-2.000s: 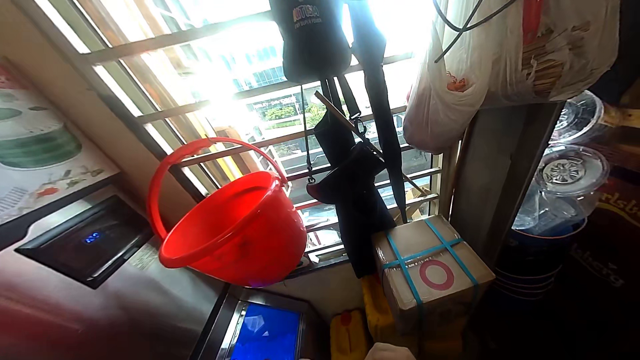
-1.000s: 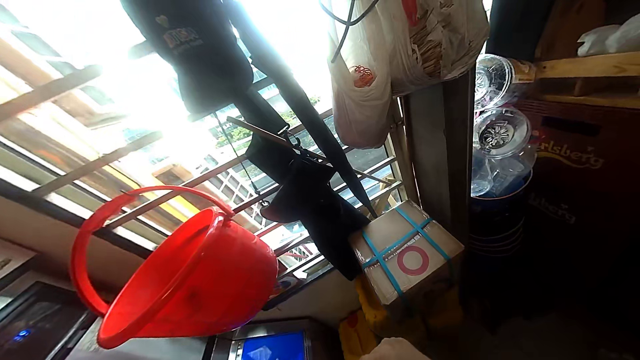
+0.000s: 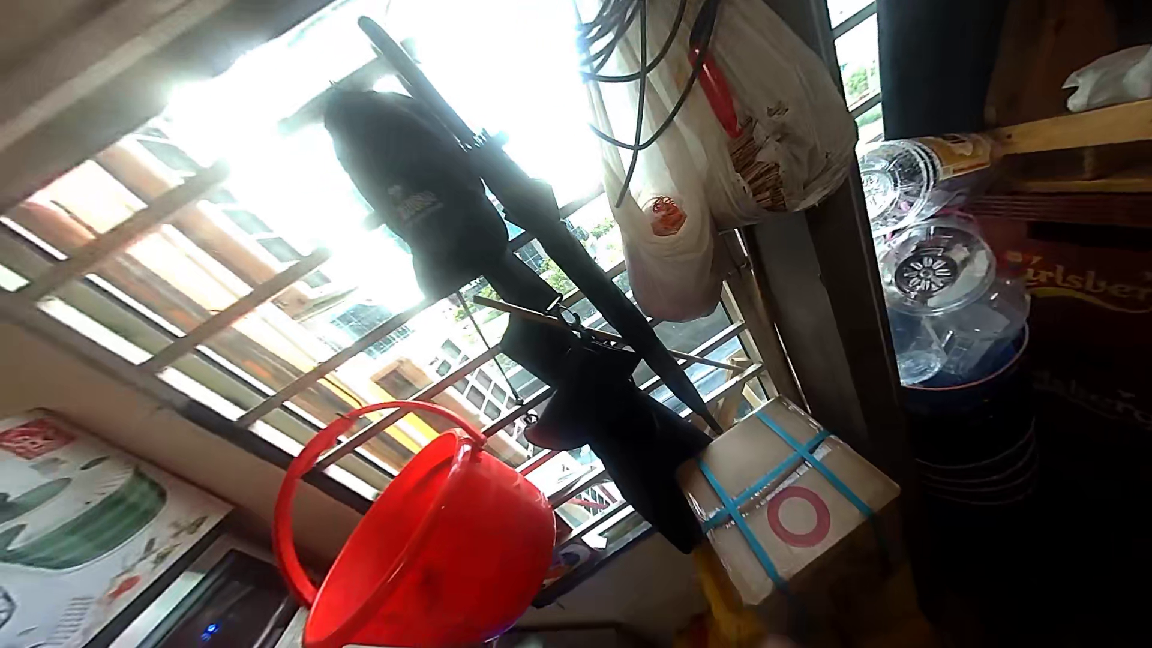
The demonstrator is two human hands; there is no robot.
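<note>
A red plastic bucket (image 3: 441,540) with its handle raised is tilted in front of the barred window at lower left; what supports it is hidden. At the very bottom edge, a small blurred patch of skin, seemingly my right hand (image 3: 776,642), shows below a cardboard box (image 3: 792,495) bound with blue strapping. Whether this hand touches or holds anything cannot be seen. My left hand is out of view. A folded dark umbrella (image 3: 594,279), a black cap or bag (image 3: 414,189) and dark cloth items (image 3: 630,441) hang against the window, left of the box.
Filled plastic bags (image 3: 675,261) and looped black cable hang from the window bars (image 3: 279,382). Clear plastic bottles (image 3: 936,270) top a dark bin (image 3: 972,450) at right, beside dark red crates (image 3: 1080,297). A printed carton (image 3: 81,504) stands at lower left.
The view has tilted and shifted. The hand at the bottom edge, plainer in both earlier frames, has mostly left the view. The blue-lit panel at the bottom is no longer seen.
</note>
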